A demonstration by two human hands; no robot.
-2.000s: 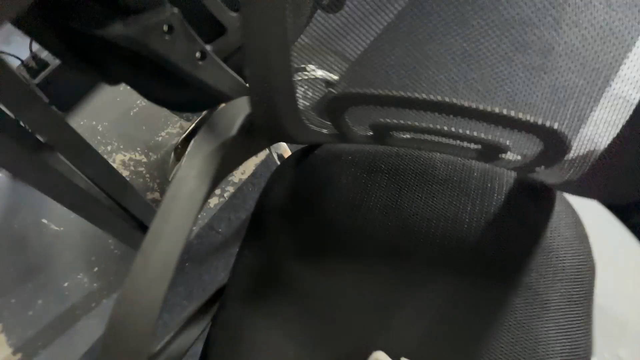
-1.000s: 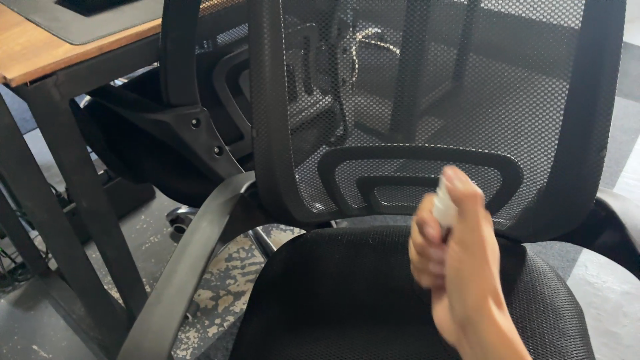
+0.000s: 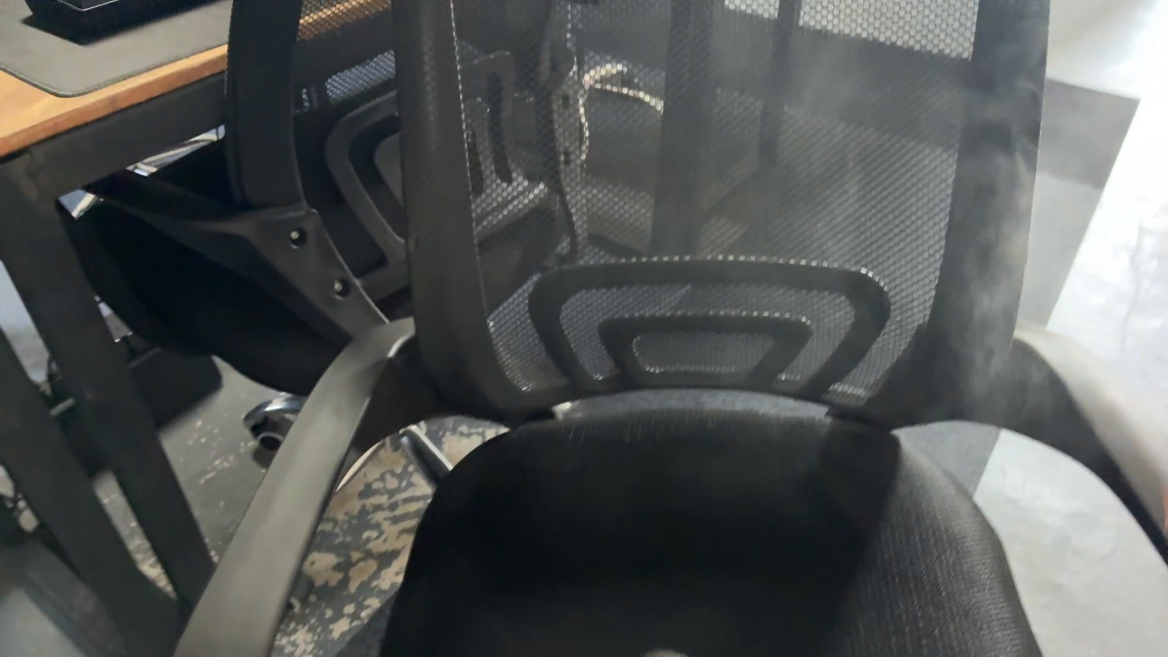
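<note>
A black office chair faces me, with a mesh backrest (image 3: 730, 210), a dark padded seat (image 3: 693, 538) and a curved armrest on each side. Fine pale mist hangs in front of the right part of the backrest. At the right edge, beside the right armrest (image 3: 1095, 411), a thin skin-coloured sliver shows; it may be part of my right hand, but its grip is hidden. A small pale tip pokes in at the bottom edge over the seat, too cut off to name. My left hand is not seen.
A wooden-topped desk (image 3: 109, 100) with a dark mat and black metal legs (image 3: 91, 383) stands at the left. A second black chair (image 3: 265, 246) is beside it, partly behind the near armrest (image 3: 301, 493). The floor (image 3: 365, 547) is patchy grey and tan.
One second ago my right hand held a small white bottle before the backrest; it has left that spot. Mist now shows there. The view has shifted.
</note>
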